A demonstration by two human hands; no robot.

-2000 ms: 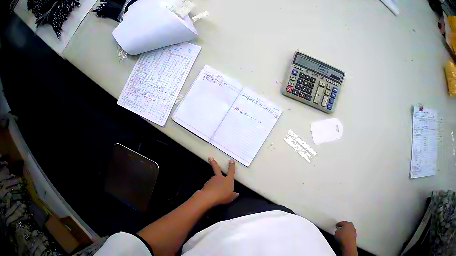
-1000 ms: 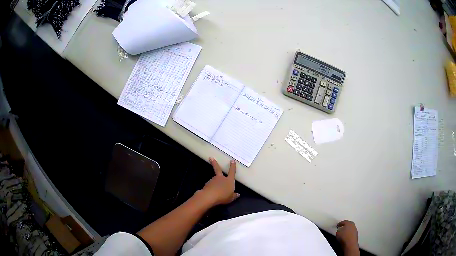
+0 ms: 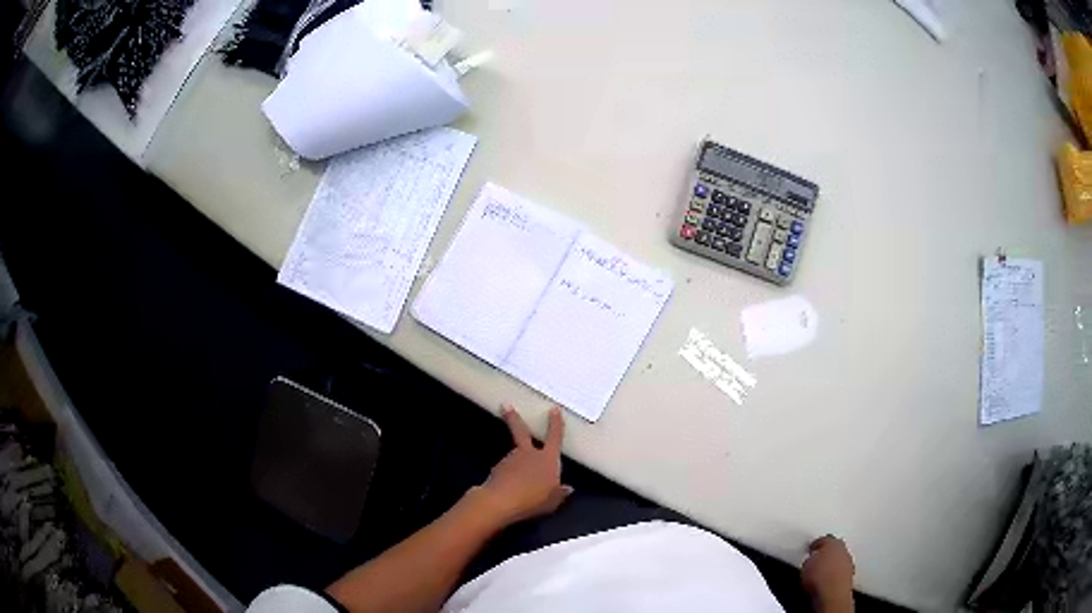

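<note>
An open notebook (image 3: 545, 299) with some handwriting lies near the table's front edge. My left hand (image 3: 529, 467) is at that edge just below the notebook, with two fingers spread and nothing in it. My right hand (image 3: 829, 569) is small at the table edge at the lower right; its fingers look curled and its inside is hidden. A calculator (image 3: 748, 213) lies to the right of the notebook. A blank white tag (image 3: 778, 326) and a printed paper slip (image 3: 719, 365) lie below the calculator.
A written sheet (image 3: 381, 228) and a curved white bundle (image 3: 365, 84) lie left of the notebook. A record sheet (image 3: 1012, 341) lies at right. Dark straps (image 3: 120, 54) are at upper left, yellow bundles (image 3: 1077, 180) at far right. A stool (image 3: 316, 455) stands below the table edge.
The view has shifted slightly, so the notebook, calculator and sheets on the left sit a little lower in the picture. Both hands keep about the same place at the table edge.
</note>
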